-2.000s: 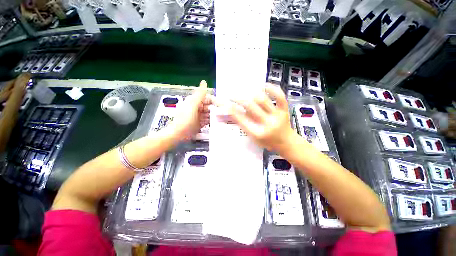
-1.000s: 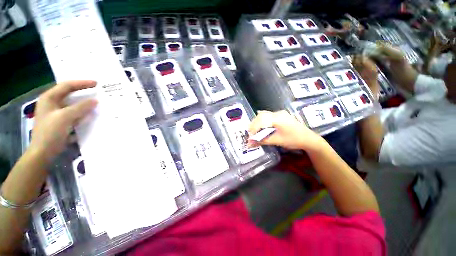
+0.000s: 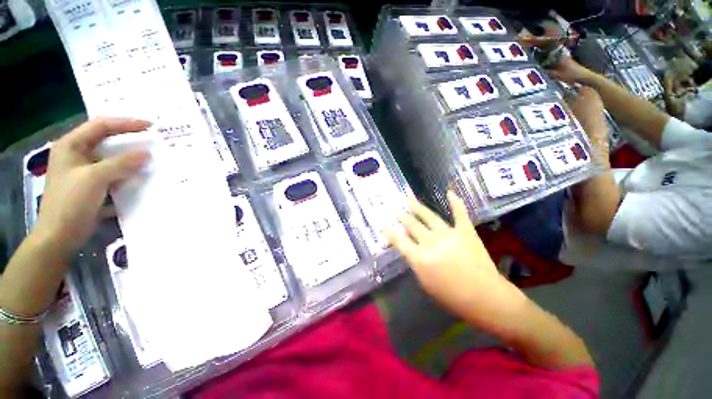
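A long white label sheet (image 3: 183, 234) with small black print hangs over the left part of the clear blister tray (image 3: 316, 308). My left hand (image 3: 86, 175) grips the sheet at its left edge. My right hand (image 3: 437, 245) lies with spread fingers at the lower end of a white phone unit (image 3: 375, 199) in the tray's near right pocket. Its fingertips touch or hover over the unit; I cannot tell which. I see no label at them. Another phone unit (image 3: 315, 226) sits in the pocket to the left. The sheet hides several units.
A stack of filled trays (image 3: 437, 117) stands at the right, with units lying sideways. A far tray of units (image 3: 242, 51) lies behind the working tray. A neighbouring person in a white sleeve (image 3: 663, 195) works at the right, with an arm beside the stack.
The view has swung right since two seconds ago. Since one second ago, my right hand has opened its fingers and the small white label at them no longer shows. My left hand keeps the sheet.
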